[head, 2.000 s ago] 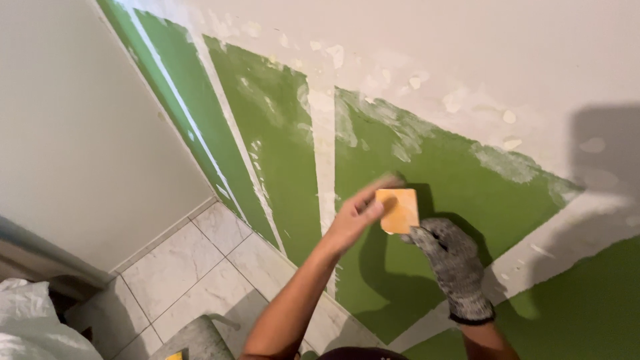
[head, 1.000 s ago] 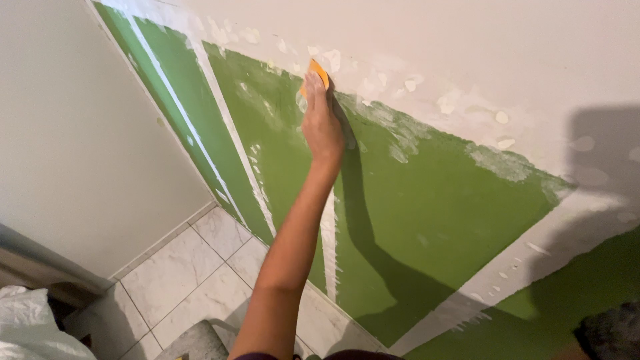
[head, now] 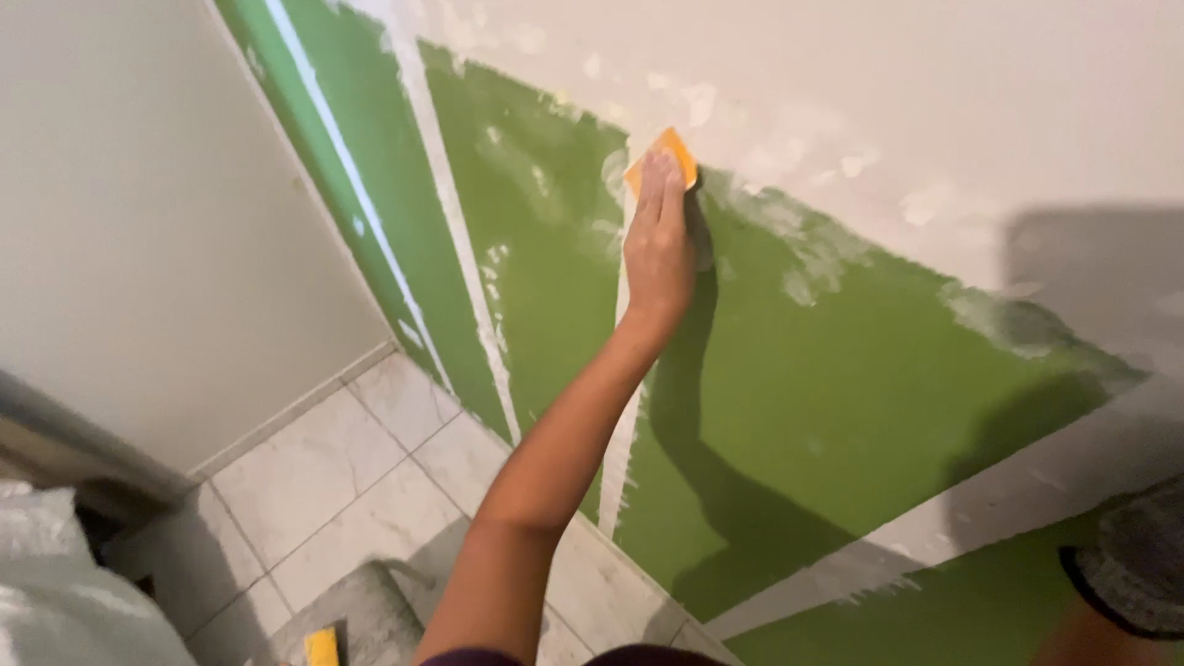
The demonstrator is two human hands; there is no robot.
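Note:
My bare left hand (head: pixel 661 245) presses a small orange-yellow sheet of sandpaper (head: pixel 673 153) flat against the wall with its fingertips. The sheet lies where the white upper wall meets a green painted panel (head: pixel 832 370), at the top of a narrow white stripe. White filler patches (head: pixel 805 245) mark the wall around that border. At the lower right edge is my right hand (head: pixel 1142 555) in a grey knit glove with a dark cuff, partly cut off by the frame. Its fingers are out of view, so what it holds cannot be told.
A grey, dusty surface (head: pixel 356 601) with a yellow object (head: pixel 322 646) on it stands at the bottom. Pale plastic sheeting or cloth (head: pixel 74 583) lies at the lower left. Marble-look floor tiles (head: pixel 305 462) meet a plain side wall (head: pixel 185 231) with a baseboard.
Two seconds ago both hands were together around the sandpaper, lower on the green panel. My left hand then carried it up to the border, while my gloved right hand moved to the lower right.

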